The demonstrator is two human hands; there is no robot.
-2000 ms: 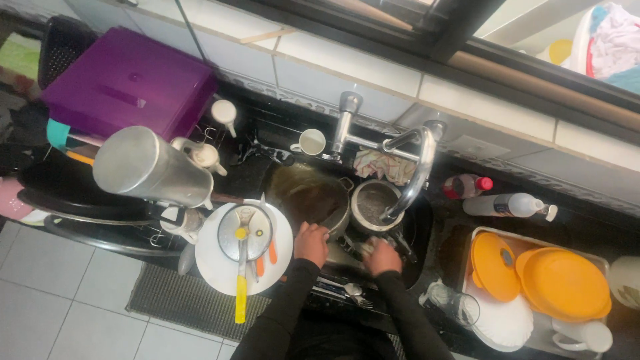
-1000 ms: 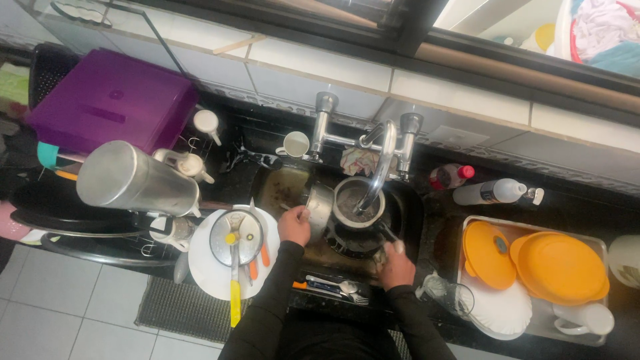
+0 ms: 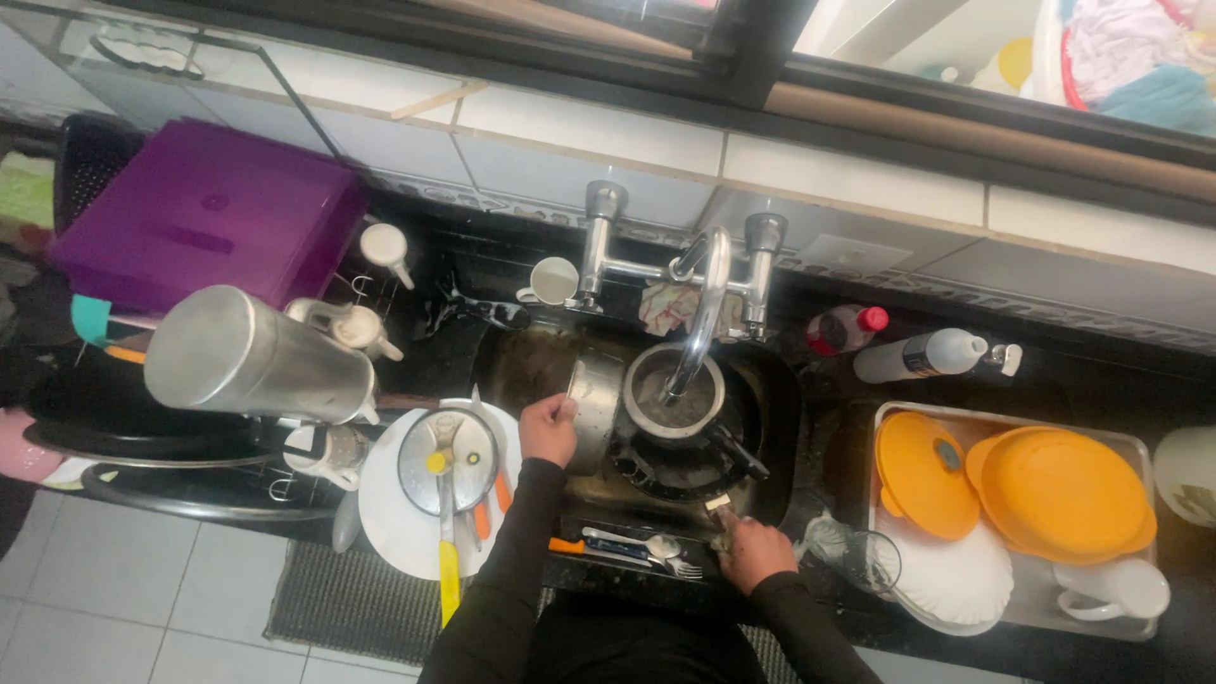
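Note:
My left hand (image 3: 549, 430) grips the rim of a metal pot (image 3: 597, 408) that is tipped on its side in the left part of the sink (image 3: 784, 418). My right hand (image 3: 755, 553) is closed around something at the sink's front edge; a small pale end sticks out above the fingers, and I cannot tell what it is. Between the hands, a small saucepan (image 3: 673, 391) with a black handle stands under the chrome faucet (image 3: 708, 313), above a dark pan (image 3: 655, 480). Knives, a spoon and a fork (image 3: 627, 548) lie on the front ledge between my forearms.
Left of the sink are a white plate (image 3: 385, 513) with a lid and knives, a tall aluminium pot (image 3: 256, 356), mugs and a purple box (image 3: 214, 214). On the right, a metal tray (image 3: 1031, 616) holds orange containers, beside a drinking glass (image 3: 869, 560), a spray bottle (image 3: 921, 356) and a red-capped bottle (image 3: 845, 330).
My right hand has moved from the saucepan's handle area down to the sink's front edge. The pot at my left hand, lower and flatter two seconds ago, is now tipped on its side.

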